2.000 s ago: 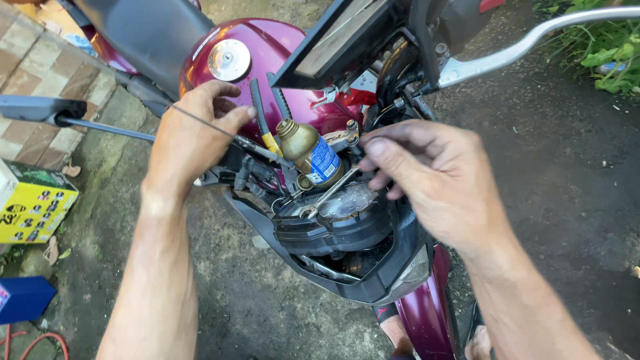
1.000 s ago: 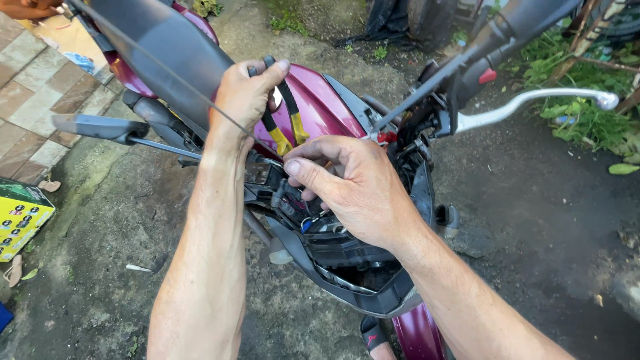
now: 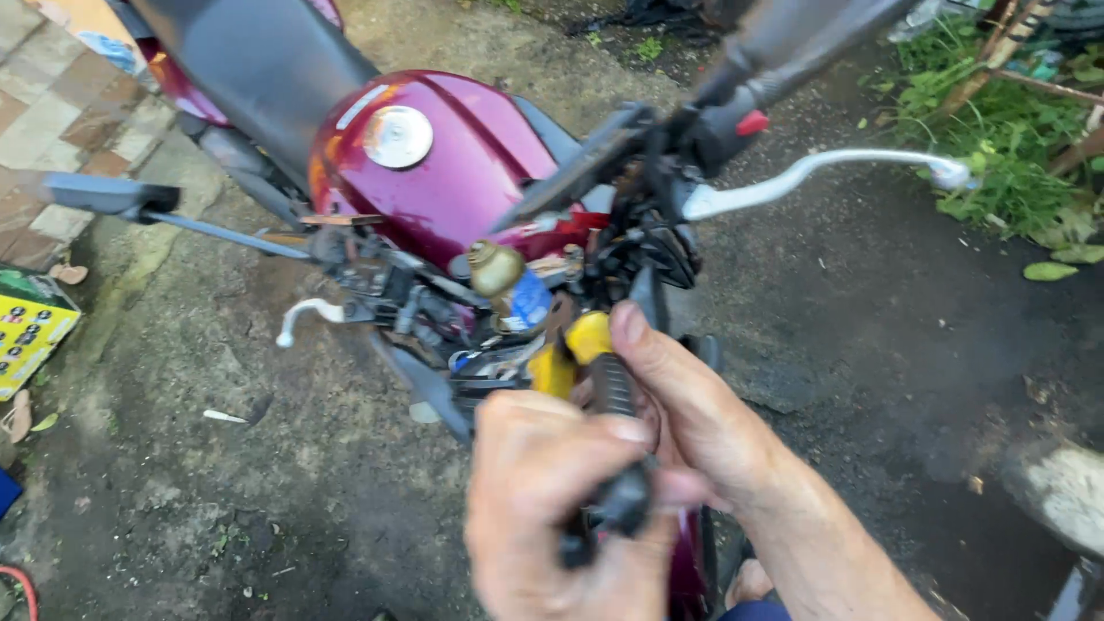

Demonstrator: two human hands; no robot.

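Note:
My left hand [image 3: 561, 500], blurred, is closed around the black grips of yellow-and-black pliers [image 3: 591, 341]. Around the same tool, my right hand [image 3: 707, 423] has its thumb along the yellow part of a handle. The pliers' metal jaws point up and away over the front of a purple motorcycle, partly hidden. Just beyond them a brownish plastic bottle [image 3: 498, 269] with a blue label leans among the handlebar parts. Behind it lies the purple fuel tank [image 3: 457, 172] with its round metal cap [image 3: 398, 137].
A silver brake lever [image 3: 828, 168] juts out right, and a mirror [image 3: 108, 194] on a stalk to the left. Another short lever [image 3: 302, 319] sits at left. A yellow-green box [image 3: 34, 332] stands on the ground at far left; plants [image 3: 1000, 155] grow at upper right.
Both hands have moved from over the tank toward me, with the pliers. The thin cable seen earlier by my left hand no longer shows. The bottle, hidden a second ago, is visible again.

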